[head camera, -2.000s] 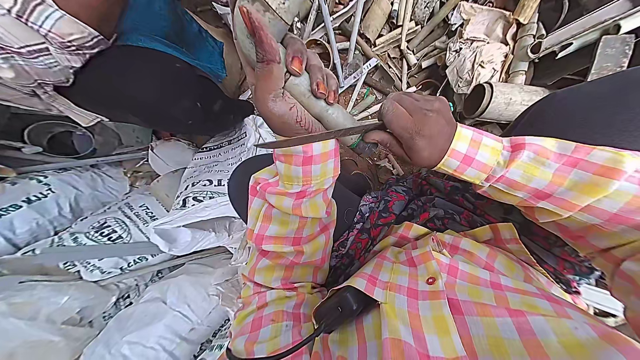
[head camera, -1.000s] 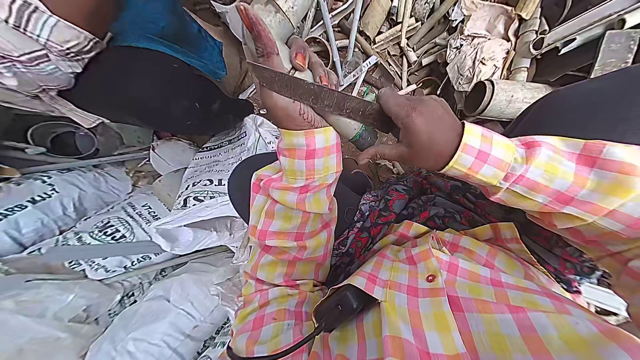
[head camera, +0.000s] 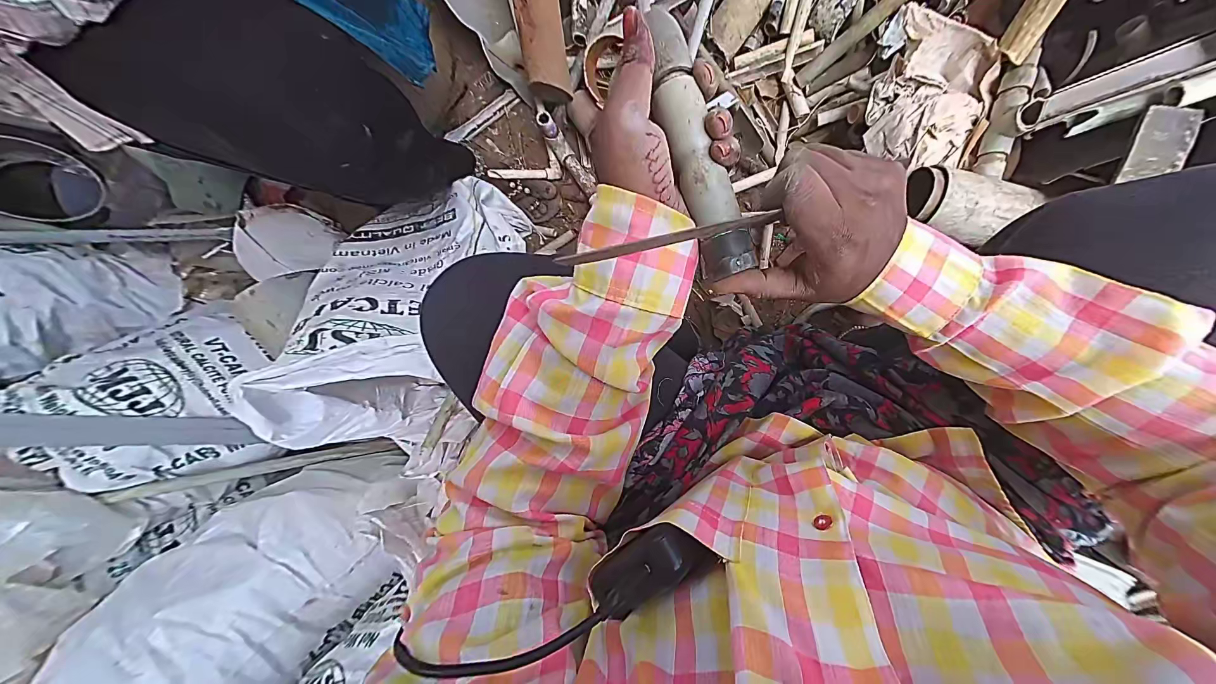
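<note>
My left hand (head camera: 638, 142) is wrapped around a pale, dirty plastic pipe piece (head camera: 692, 138), its thumb along the near side and the fingertips showing on the far side. A dark grey band circles the pipe's lower end. In my right hand (head camera: 836, 223) is a long, flat, dark metal blade (head camera: 665, 239), seen nearly edge-on. Its handle is hidden in the fist. The blade crosses the pipe near the lower end and reaches over my left cuff; whether it touches the pipe I cannot tell. My right thumb points at the pipe's lower end.
Scrap pipes (head camera: 978, 201) and sticks lie in a heap ahead and to the right, with a crumpled wrapper (head camera: 936, 81). Printed white sacks (head camera: 370, 285) cover the left side. Another person's dark-clothed leg (head camera: 256, 95) is close at the upper left. A black cabled device (head camera: 651, 570) hangs at my shirt.
The blade was raised across my left palm and the pipe one second ago; it is now lower, over my left cuff. The pipe's lower end has come into plainer view.
</note>
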